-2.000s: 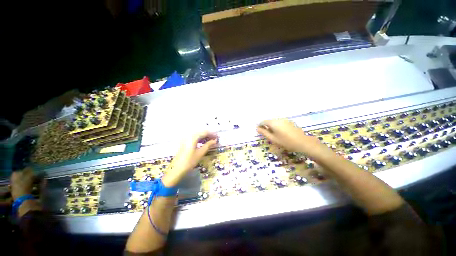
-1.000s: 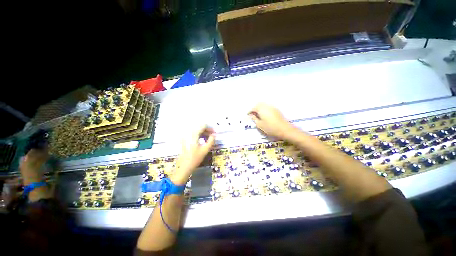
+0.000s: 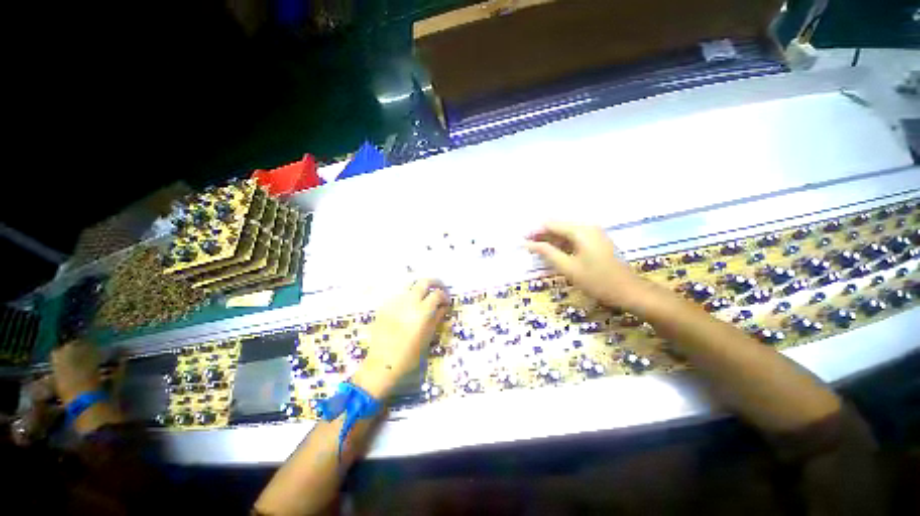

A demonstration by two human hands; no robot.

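Circuit board panels (image 3: 514, 338) lie in a row in the conveyor track. My left hand (image 3: 409, 328) is over the left part of the bright middle panel, fingertips close together at its back edge; whether they hold a part is too small to tell. My right hand (image 3: 580, 260) is above the panel's back edge, thumb and forefinger close together; I cannot tell if a part is between them. Small dark loose components (image 3: 474, 244) lie on the white surface between and behind my hands. A blue wrist strap (image 3: 351, 403) is on my left wrist.
Stacked board panels (image 3: 227, 237) and a brown heap of bulk components (image 3: 146, 290) sit on a green mat at left. Another worker's hand (image 3: 79, 371) with a blue strap is at far left. A long cardboard box (image 3: 595, 50), red bin (image 3: 288, 176) and blue bin (image 3: 363, 160) are behind.
My left hand has turned palm-down and moved slightly onto the panel. My right hand has moved right, away from the loose components. The other worker's hand has shifted down.
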